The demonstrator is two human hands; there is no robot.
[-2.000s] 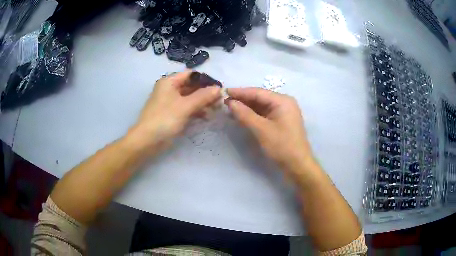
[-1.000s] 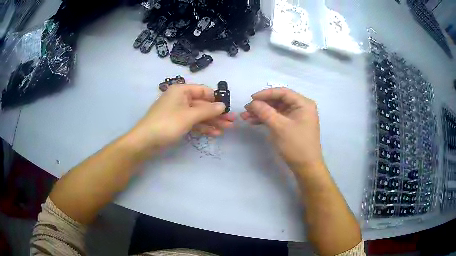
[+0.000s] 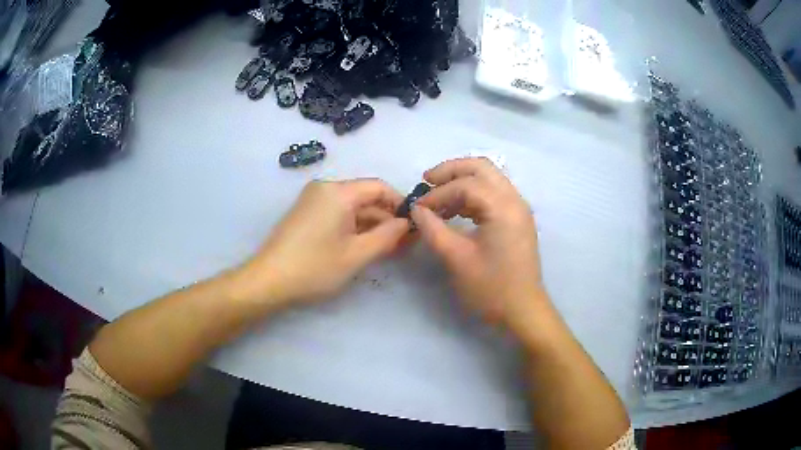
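Note:
A small black housing [image 3: 414, 202] is held between the fingertips of both hands above the middle of the table. My left hand [image 3: 338, 230] grips it from the left. My right hand [image 3: 481, 230] has its thumb and fingers on its right side. Whether a white piece is on it cannot be told. Small bits of the white insert pile [image 3: 376, 281] show just below my left hand; the rest is hidden. A second pile of white pieces [image 3: 494, 160] is mostly hidden behind my right fingers.
One loose housing [image 3: 303, 155] lies beyond my left hand. The black housing heap [image 3: 351, 53] is at the far side. A clear bag of black parts [image 3: 66, 119] is at left, two white boxes [image 3: 512, 61] at far right, a blister tray [image 3: 694, 255] at right.
The hands were apart a second ago, with the housing upright in my left fingers. Now they meet at the housing, which has moved slightly right and down and is tilted.

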